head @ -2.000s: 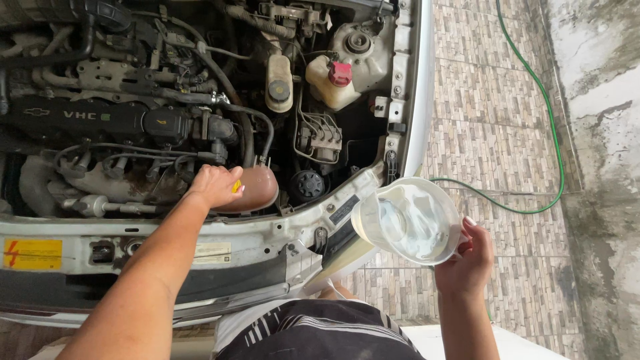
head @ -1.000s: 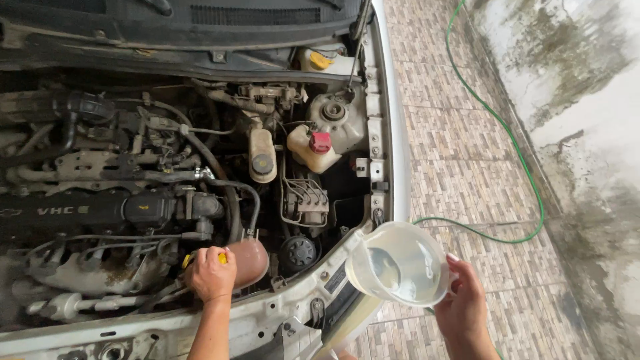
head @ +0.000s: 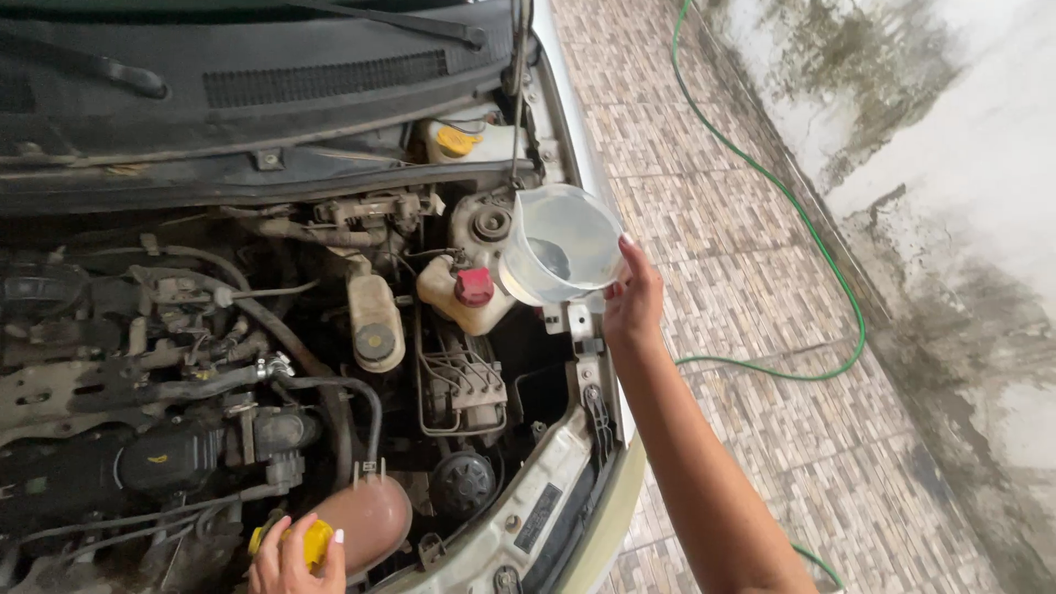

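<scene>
In my right hand point(head: 635, 293) is a translucent plastic pitcher point(head: 569, 235) with clear liquid in it, held by its right side. The pitcher is over the right side of the engine bay, just right of a white reservoir with a red cap point(head: 474, 287). At the bottom, my left hand point(head: 297, 561) has its fingers around the yellow cap point(head: 316, 542) of a brownish coolant expansion tank point(head: 367, 520). Whether the cap is seated or loose cannot be told. A brake fluid reservoir with a dark cap point(head: 375, 342) stands between the engine and the red-capped reservoir.
A yellow-capped washer reservoir point(head: 458, 142) sits below the windshield cowl point(head: 330, 78). The hood prop rod point(head: 518, 99) stands near the right fender. Engine hoses point(head: 313, 382) run at left. A green garden hose point(head: 796, 198) lies on the tiled floor beside a stained wall point(head: 973, 206).
My right hand has moved the pitcher from beside the car's front corner to over the fender by the red-capped reservoir. My left hand remains at the yellow cap. The view has shifted toward the windshield.
</scene>
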